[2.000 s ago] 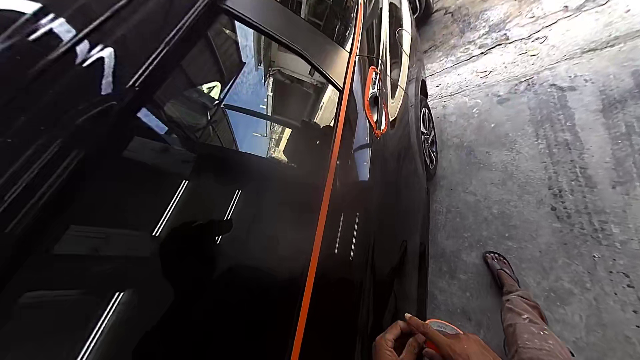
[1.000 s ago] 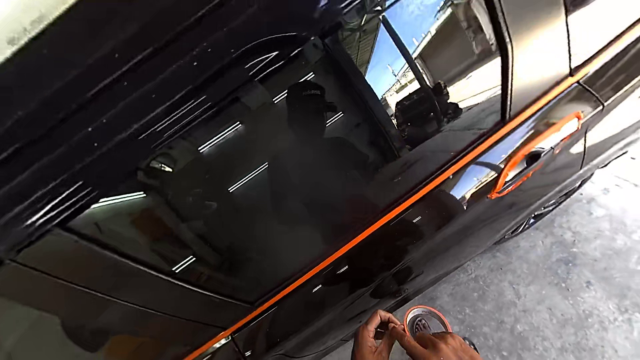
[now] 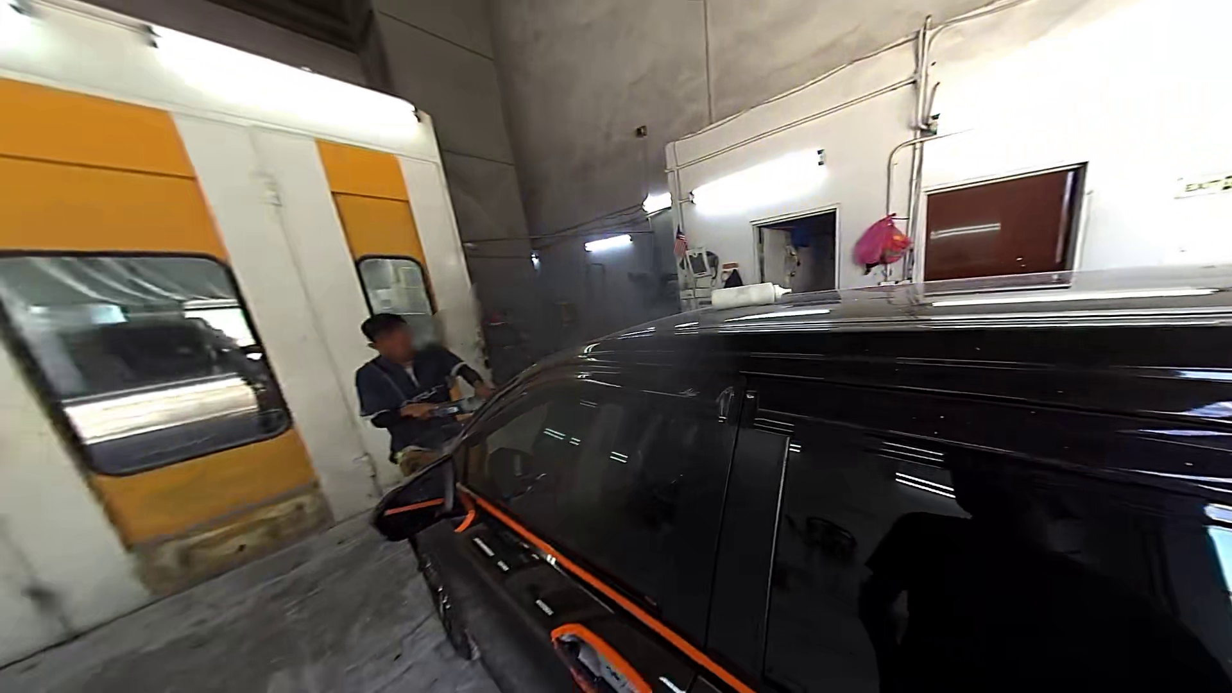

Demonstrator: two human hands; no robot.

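Observation:
Neither my left hand nor my right hand shows in the head view now. A black car fills the right side of the view. Orange masking tape runs along the lower edge of its side windows. More orange tape frames the door handle at the bottom and crosses the side mirror. On the roof lies a white bottle with a pointed tip. The dark rear window reflects a person's outline.
A person stands beyond the car's front, holding a tool against it. To the left rises a white and orange booth wall with windows. Grey concrete floor runs between booth and car. A brown door and a pink bag are behind.
The view has swung up and toward the car's front. Both hands, seen earlier at the bottom edge with a roll of orange tape, have left the view.

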